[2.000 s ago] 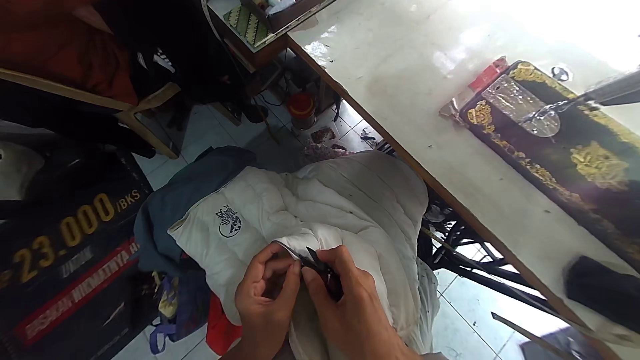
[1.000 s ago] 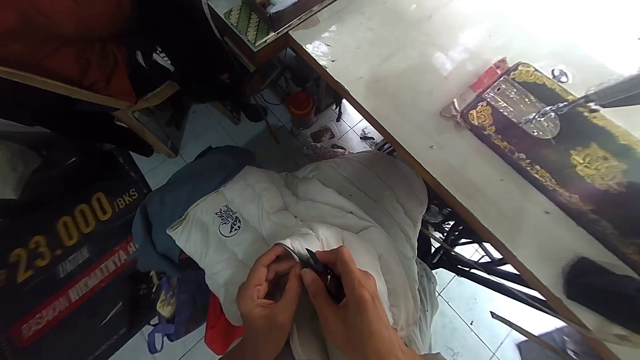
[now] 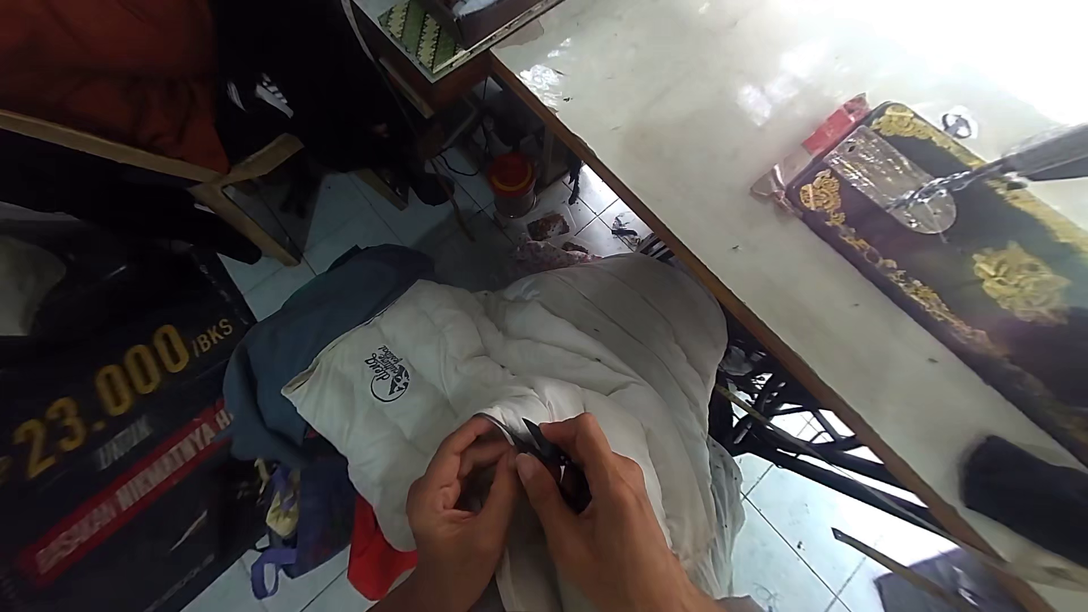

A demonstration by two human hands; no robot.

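Note:
A white quilted garment [image 3: 586, 331] with a dark printed logo lies spread below the sewing table's edge, over a blue-grey cloth [image 3: 340, 306]. At its near part, my left hand [image 3: 467, 501] pinches a fold of the white fabric between thumb and fingers. My right hand [image 3: 595, 518] grips a small black cutting tool [image 3: 548, 450], which looks like thread snips; its pointed tip lies against the fold beside my left fingertips. The fingers hide much of the tool and the exact spot it touches.
A pale tabletop [image 3: 680, 170] with a wooden edge runs diagonally at right, bearing a black sewing machine [image 3: 952, 255] with gold ornament. Dark metal framework stands beneath. A printed banner [image 3: 127, 425] is at left, near a wooden chair frame [image 3: 246, 212]. A red-lidded jar [image 3: 512, 183] stands on the tiled floor.

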